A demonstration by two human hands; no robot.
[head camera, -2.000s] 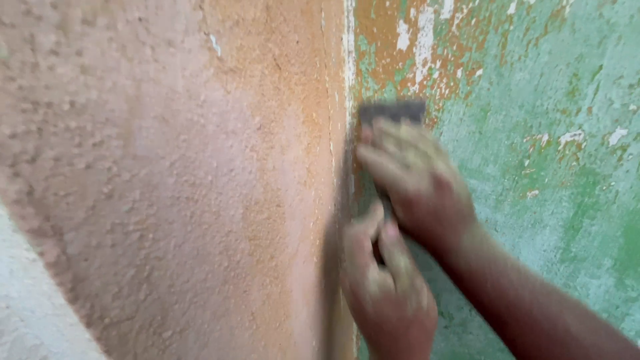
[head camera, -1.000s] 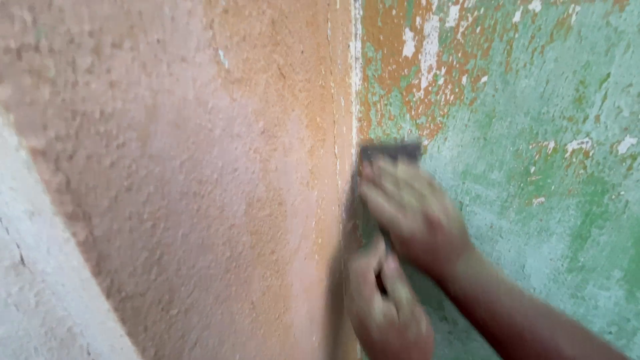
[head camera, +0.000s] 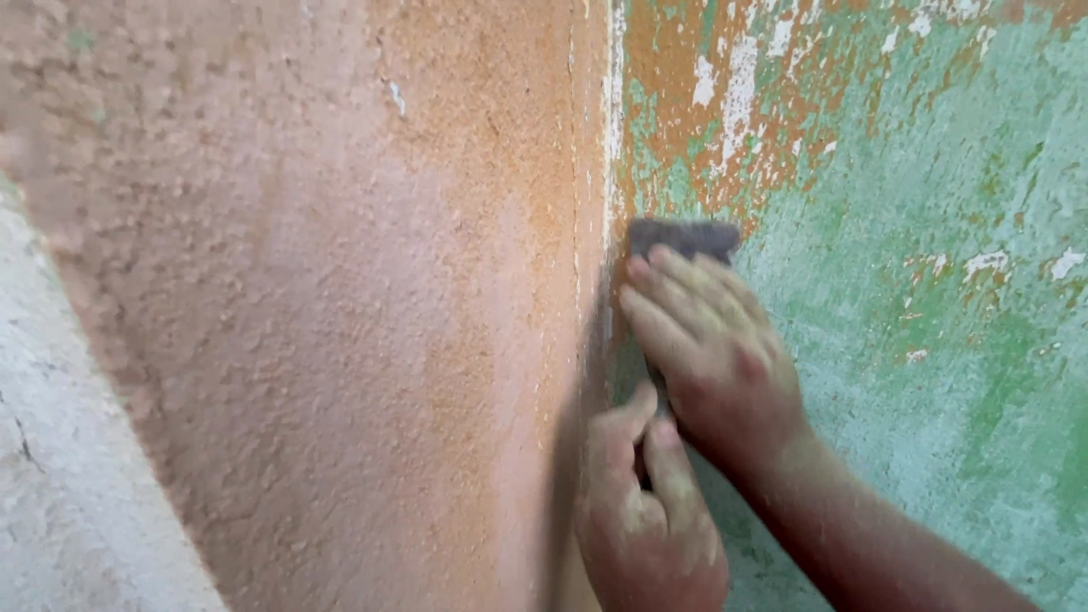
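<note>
A flat, dark-bladed hand scraper point(head camera: 687, 238) lies against the green and orange wall point(head camera: 901, 340), close beside the inner corner. Over its blade my right hand point(head camera: 722, 357) presses with the fingers extended and close together, covering much of the tool. Below it, my left hand point(head camera: 650, 518) is closed around the lower part or handle, which is mostly hidden. The thumb side of the left hand is close under the right palm. Patches of orange and white show through the worn green paint point(head camera: 739, 102) above the blade.
A rough pink-orange plaster wall point(head camera: 340, 340) meets the green wall along a pale corner line point(head camera: 614, 110). At the lower left is a whitish surface with a slanting edge point(head camera: 76, 450). A shadow falls on the plaster left of my hands.
Both hands and the scraper sit lower along the corner than two seconds ago. Most of that downward move shows between the two earlier frames.
</note>
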